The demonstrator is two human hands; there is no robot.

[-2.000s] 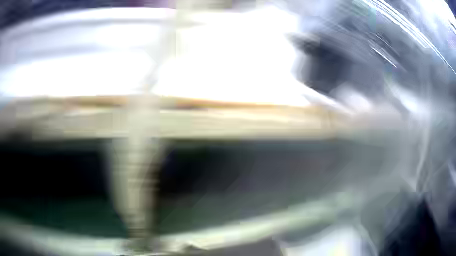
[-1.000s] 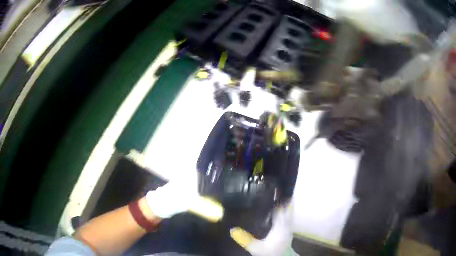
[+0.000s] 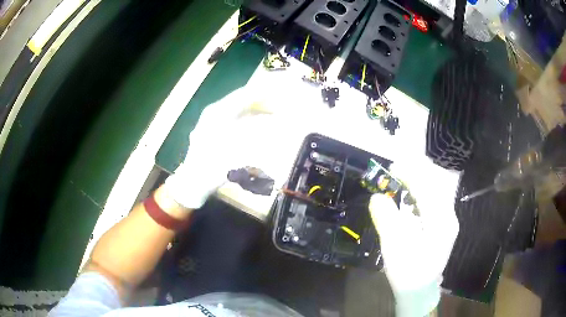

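Note:
A black housing (image 3: 296, 238) lies open side up, tilted in view, with yellow wires and metal parts inside. My gloved left hand (image 3: 214, 145) is left of it, at a small black module (image 3: 251, 181) that it appears to hold. A thin reddish wire runs from the module into the housing. The left fingers blend into the bright white sheet. My gloved right hand (image 3: 413, 247) is at the housing's right side, thumb and fingers pinching a small green circuit board (image 3: 380, 178) over its upper right part.
Three black socket panels (image 3: 381, 37) with wired boards lie at the back on the white sheet (image 3: 279, 133) and green bench. Stacked black covers (image 3: 456, 111) are at the right. A power screwdriver (image 3: 512, 176) points left there. A green conveyor (image 3: 118, 99) runs along the left.
My left hand has moved up from the housing's near left edge to the module. My right hand has moved right and up to the circuit board. The view has shifted and become sharper.

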